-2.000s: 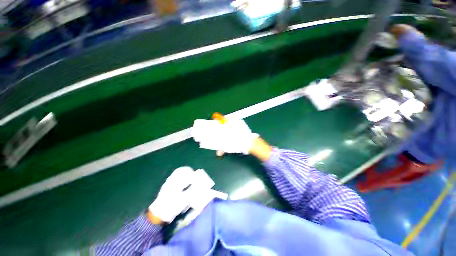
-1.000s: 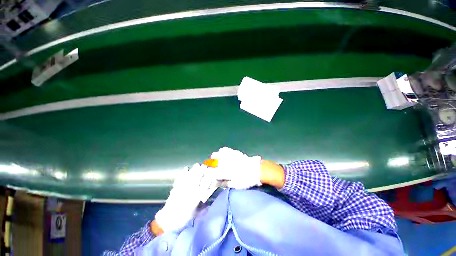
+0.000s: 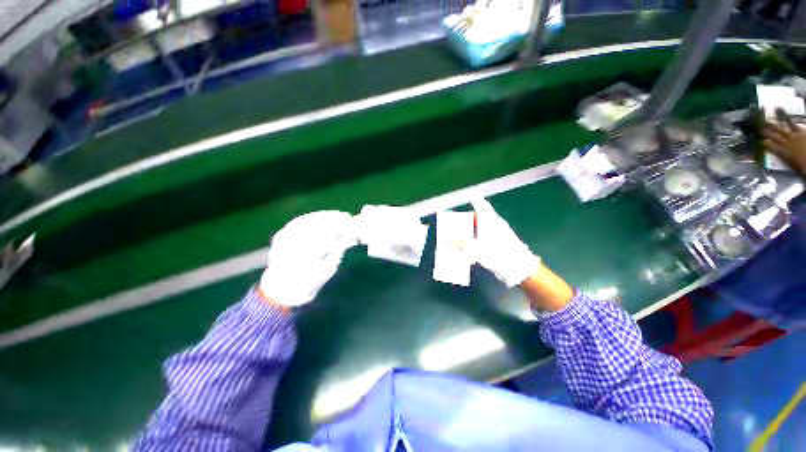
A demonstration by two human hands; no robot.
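My left hand, in a white knit glove, is at centre left with its fingertips at the left edge of a small stack of white inserts. I cannot tell if the fingers grip it. The stack is by the pale belt edging. My right hand, also gloved, holds a white card just right of the stack. A small orange-red piece shows at the right fingers. The card's face has a faint mark, too blurred to read.
Clear trays with round parts are grouped at right, beside white printed cards. Another person's hand is at the far right edge. A light-blue bin stands across the green belt. A slanted metal post rises at upper right.
My hands have moved apart and forward from close to my body, to the stack of inserts. The white card now shows in my right hand. The view has tilted up and turned right.
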